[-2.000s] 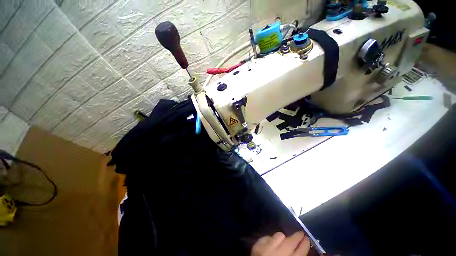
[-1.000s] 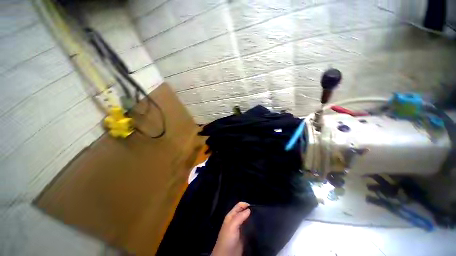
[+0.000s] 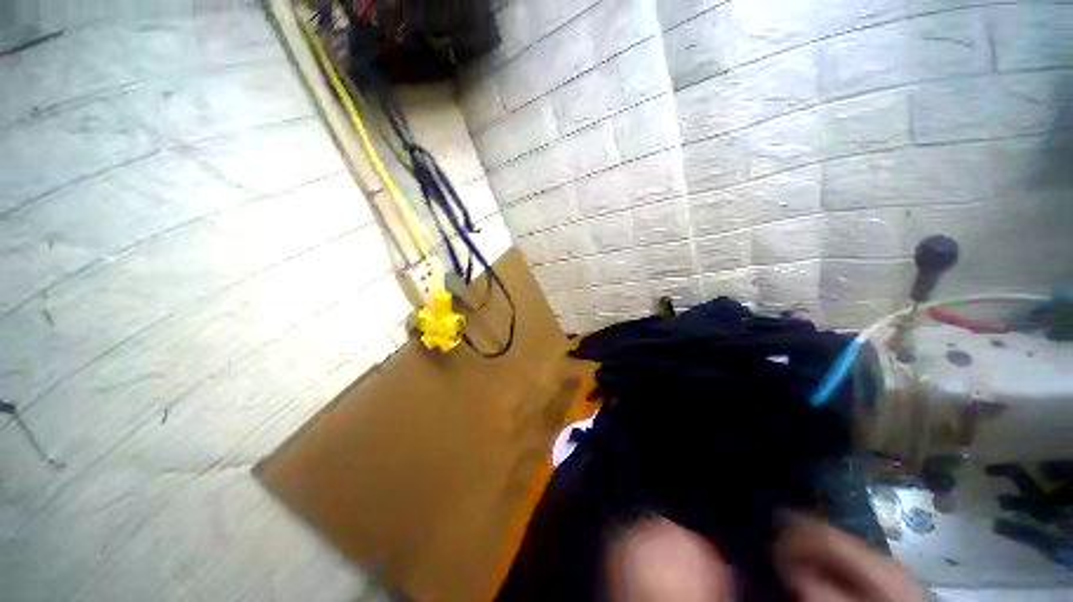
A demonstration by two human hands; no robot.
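A black cloth garment (image 3: 730,412) lies in a large bunched heap left of the sewing machine head (image 3: 988,406). A small white mark shows on its upper folds and a white rounded piece (image 3: 573,440) at its left edge. My left hand (image 3: 666,564) and my right hand (image 3: 845,567) are blurred over the cloth at the bottom edge, both cut off. Whether their fingers grip the cloth cannot be told. The needle area is blurred.
A dark-handled tool (image 3: 933,266) stands upright on the machine head. A light-blue stick (image 3: 835,372) and red length (image 3: 962,320) are nearby. A brown board (image 3: 435,470), yellow plug (image 3: 441,323) and hanging black cables are at left. White brick-pattern walls stand behind.
The view has swung left, so machine and garment sit further right. One hand was visible at the cloth before; two blurred hands show now. The garment heap keeps its place beside the machine.
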